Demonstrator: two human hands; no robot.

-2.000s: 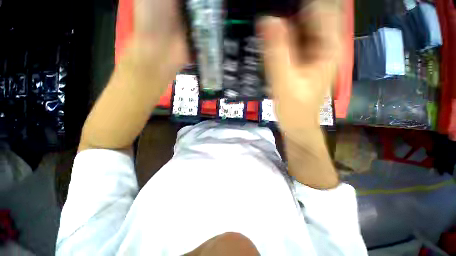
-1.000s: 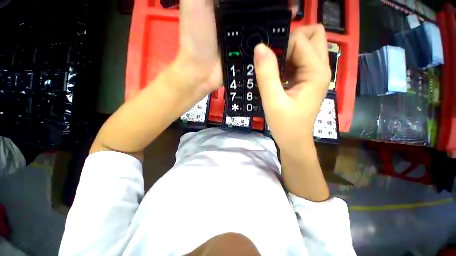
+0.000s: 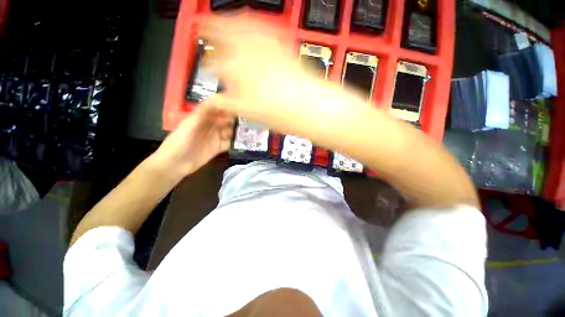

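The red phone tray lies in front of me. Open flip phones with gold-framed dark screens lie in its near row, their pale speckled keypad boards towards me. My right hand is blurred and reaches across to the tray's left side, over a phone part in the left pocket. My left hand is beside the leftmost keypad board, fingers curled at its edge. Whether either hand grips anything cannot be told.
Closed black phones sit in the far pockets. Fanned pale and dark thin sheets stand at the right over a clear plastic sheet. A glossy black wrinkled mass is at the left. A yellow floor line shows lower right.
The phone with the black number keypad is no longer seen in my hands. My right hand has swung left across the tray; my left hand has moved down and left. More tray pockets show.
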